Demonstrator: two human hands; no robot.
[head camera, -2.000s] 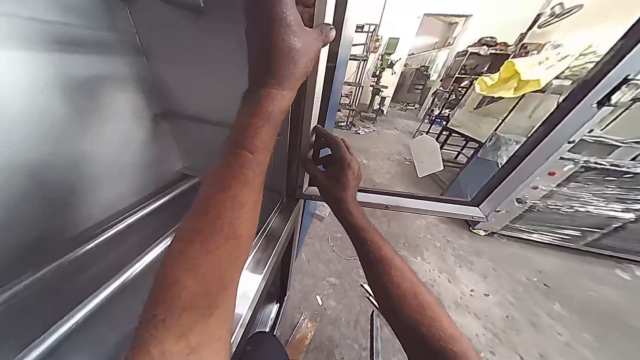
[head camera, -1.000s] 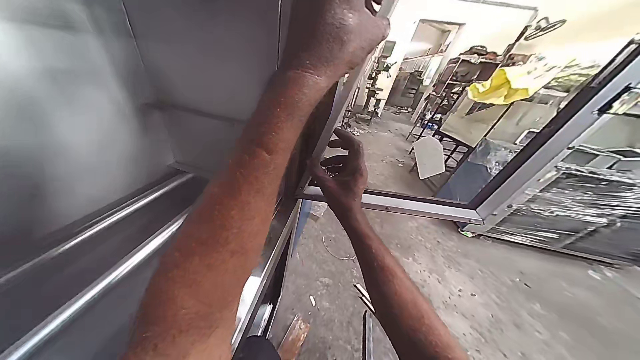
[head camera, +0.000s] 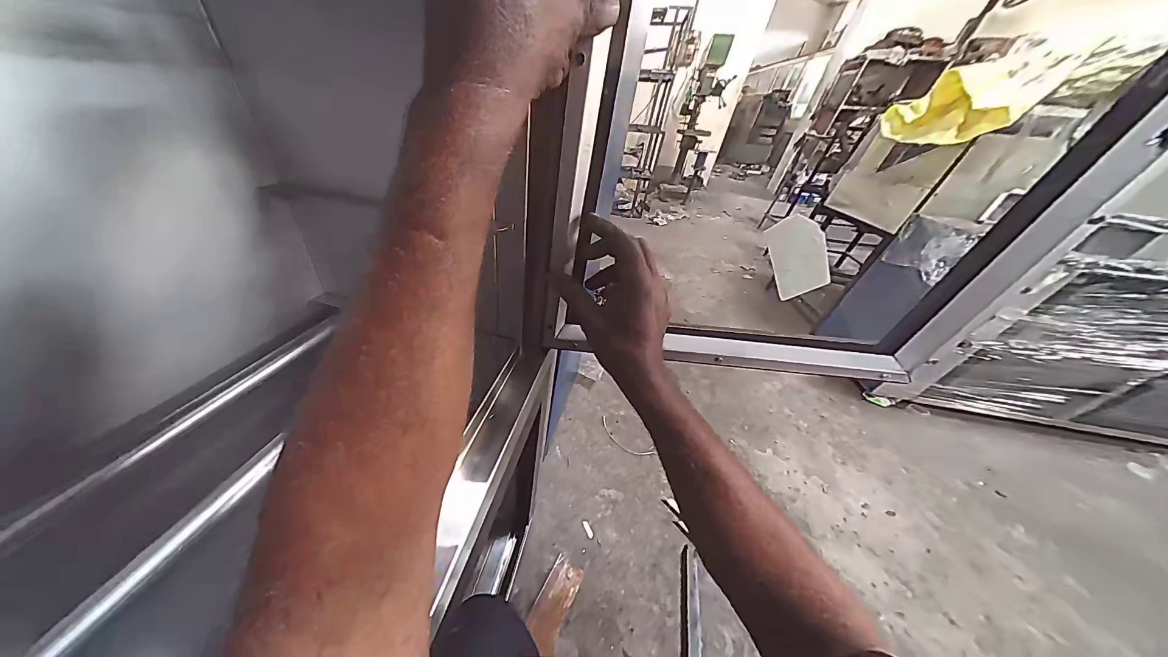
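A metal-framed door (head camera: 785, 356) with a see-through pane stands open beside a stainless-steel cabinet (head camera: 497, 401). My left hand (head camera: 516, 46) is at the upper part of the door's near upright, partly cut off by the top edge of view; its grip is not fully visible. Lower down, my right hand (head camera: 625, 297) has its thumb and fingers at the same upright, just above the bottom corner, with a gap between them. The fingertips touch the frame's edge and are dark and partly hidden. Screws or holes dot the frame.
Shiny metal rails (head camera: 210, 502) run along the cabinet's inside at left. A wooden piece (head camera: 555, 598) and a narrow metal strip (head camera: 689, 598) lie on the concrete floor (head camera: 821, 474). Plastic-wrapped metalwork (head camera: 1058, 356) stands at right. Through the pane show shelves and a yellow sheet (head camera: 954, 105).
My left hand has moved up and to the left since one second ago, when it was lower and farther right. My right hand stays near the door's lower corner.
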